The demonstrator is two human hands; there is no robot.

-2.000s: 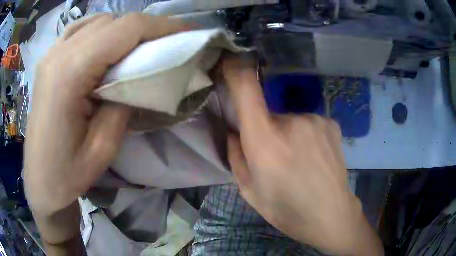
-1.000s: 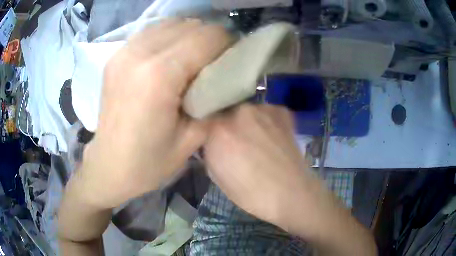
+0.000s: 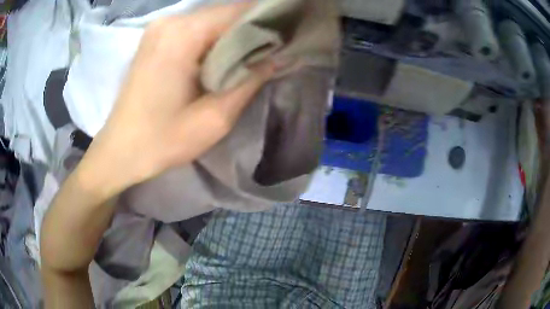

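Note:
A grey-taupe cloth panel hangs from my left hand, in front of the machine. My left hand grips a folded beige-olive edge of it between thumb and fingers. A dark fold or opening shows in the cloth's right part. My right hand is out of the picture; only its forearm shows at the far right edge. The sewing machine stands behind the cloth at upper right. Its needle area is hidden by the cloth.
A blue plate littered with lint lies on the white table. White cloth with dark patches lies at upper left. Grey and pale green cloth hangs at lower left. Checked cloth covers the lap. Thread cones stand at upper right.
My hands have parted. My left hand has lifted the cloth, which now hangs open, and my right hand has moved away to the right, out of the picture. The view has shifted somewhat.

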